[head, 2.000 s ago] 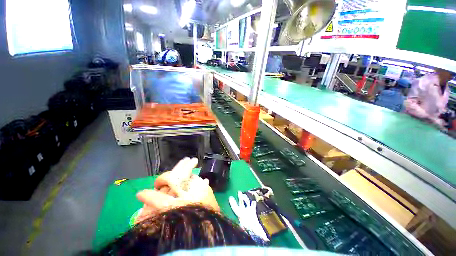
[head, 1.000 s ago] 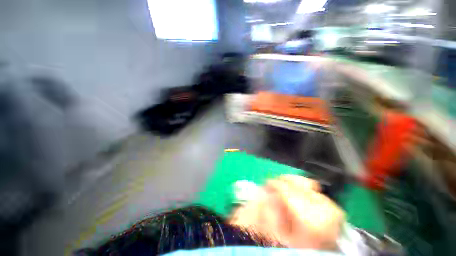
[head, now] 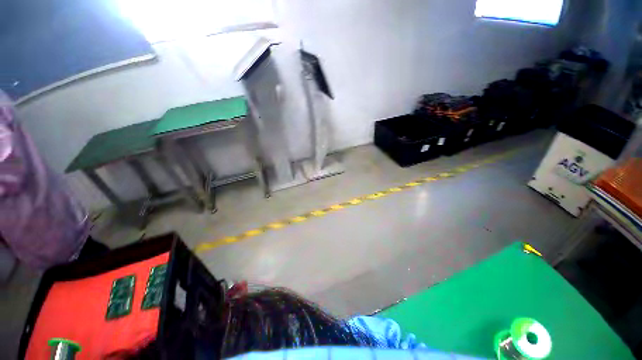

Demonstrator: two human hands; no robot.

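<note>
No hand shows in the frame. A piece of blue sleeve [head: 384,330] lies at the bottom edge beside dark hair. The green bench mat [head: 461,302] fills the lower right. A solder wire spool [head: 529,339] with a green rim stands on it near the bottom edge. A small yellow item [head: 531,249] is at the mat's far corner. At the lower left, a black crate [head: 184,288] with a red-orange lining holds two green circuit boards [head: 121,297]. Another green-rimmed spool [head: 63,349] is at the crate's near side, cut off by the bottom edge.
A person in a pink smock [head: 35,190] is at the left edge. Green-topped tables [head: 204,114] and two grey stands [head: 271,119] are by the wall. Black crates [head: 408,140] line the aisle behind a yellow floor line [head: 338,207]. A white AGV box [head: 567,172] and orange sheets [head: 623,184] are at right.
The view has swung left from the conveyor to the aisle and wall. The hands, seen together over the bench before, are out of the picture. The crate with boards and the pink smock have come into view.
</note>
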